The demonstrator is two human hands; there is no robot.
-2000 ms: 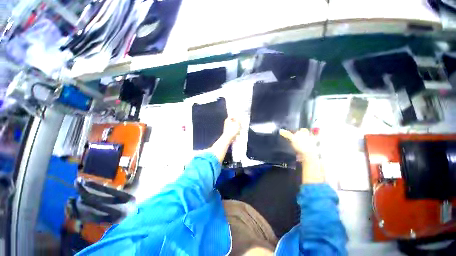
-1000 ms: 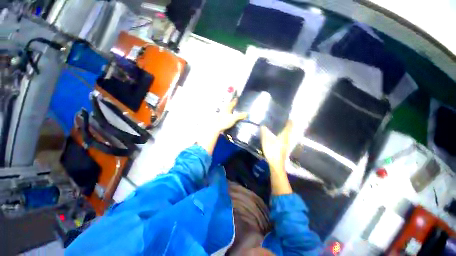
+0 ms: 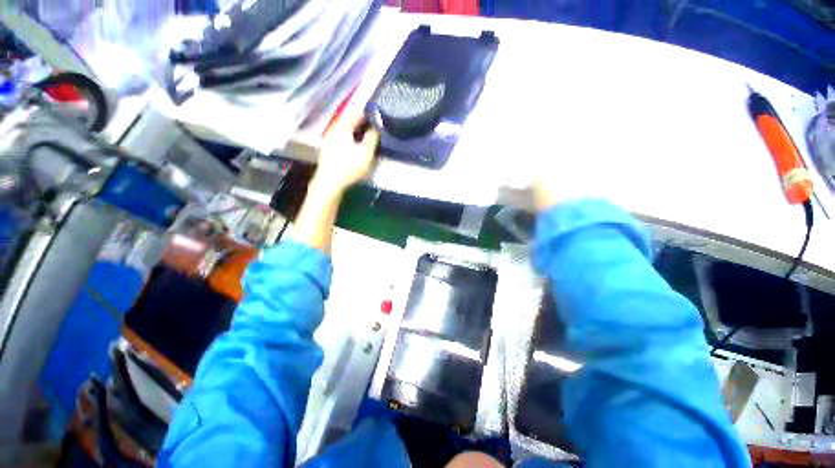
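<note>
A flat black panel [image 3: 462, 78] lies on the white bench, with a round dark-rimmed dish [image 3: 410, 99] with a grey dotted face on it. My left hand [image 3: 346, 157] is at the panel's near left corner; its fingertips are partly hidden and I cannot tell whether they grip it. My right hand [image 3: 542, 194] is blurred and small at the bench's front edge, mostly hidden by the sleeve; its hold is unclear. A glossy black panel [image 3: 446, 315] lies on a white sheet nearer to me. Another dark panel [image 3: 540, 398] lies beside it, partly behind my right sleeve.
An orange screwdriver [image 3: 778, 146] with a dark cord lies at the right of the bench. Translucent sleeves [image 3: 275, 78] are stacked at the back left. A thin red item [image 3: 342, 108] is beside my left hand. An orange fixture with a dark panel [image 3: 178, 311] stands at the left.
The view has shifted forward to the bench. My hands have left the nearer glossy panel and reached forward, left hand to the bench panel, right hand to the bench edge.
</note>
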